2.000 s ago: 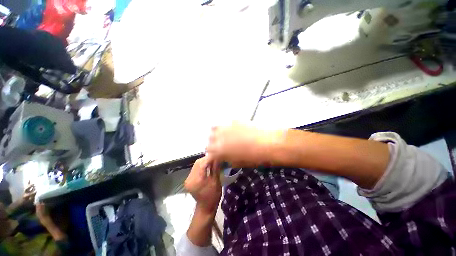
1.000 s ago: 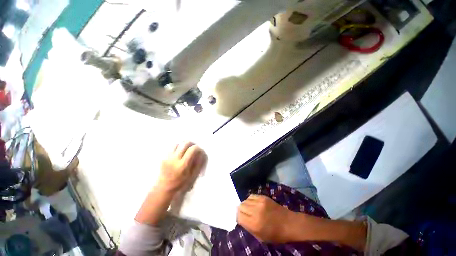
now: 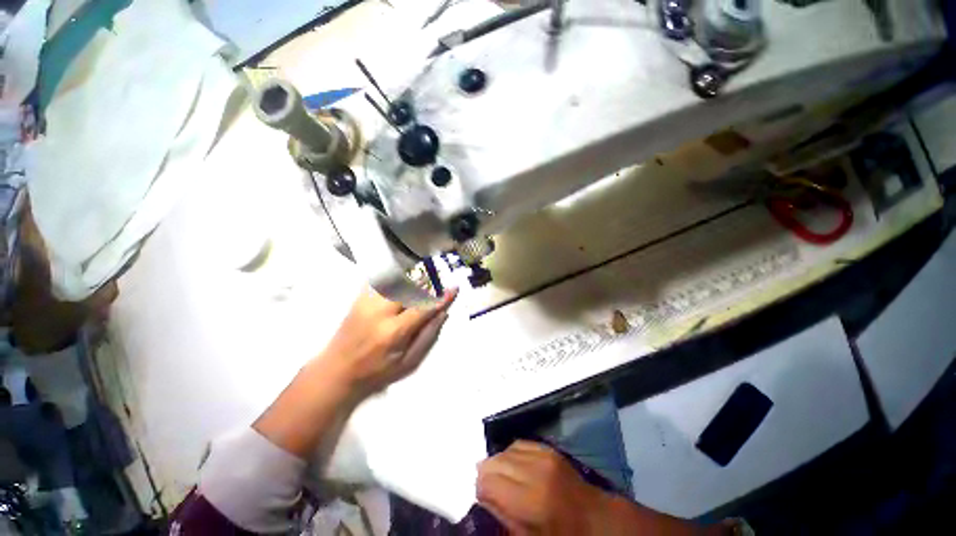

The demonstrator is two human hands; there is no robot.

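Note:
A white fabric piece (image 3: 425,445) lies on the table and hangs over its front edge toward my lap. My left hand (image 3: 388,335) rests on its upper part, fingertips close to the presser foot (image 3: 438,274) under the sewing machine head (image 3: 419,188). Whether those fingers pinch the cloth is not clear. My right hand (image 3: 535,487) is curled at the cloth's lower right edge, below the table edge, and holds it. The needle is too small to make out.
Layered white panels (image 3: 126,157) lie left of the machine. Red-handled scissors (image 3: 810,215) lie at the bed's right end. A measuring tape (image 3: 650,304) runs along the front edge. A black phone (image 3: 735,423) lies on a white board (image 3: 807,398) right of my lap.
The view has turned from the table's left side to the machine. My hands have come apart; my left hand has moved up to the presser foot, while my right stays low at the cloth's edge.

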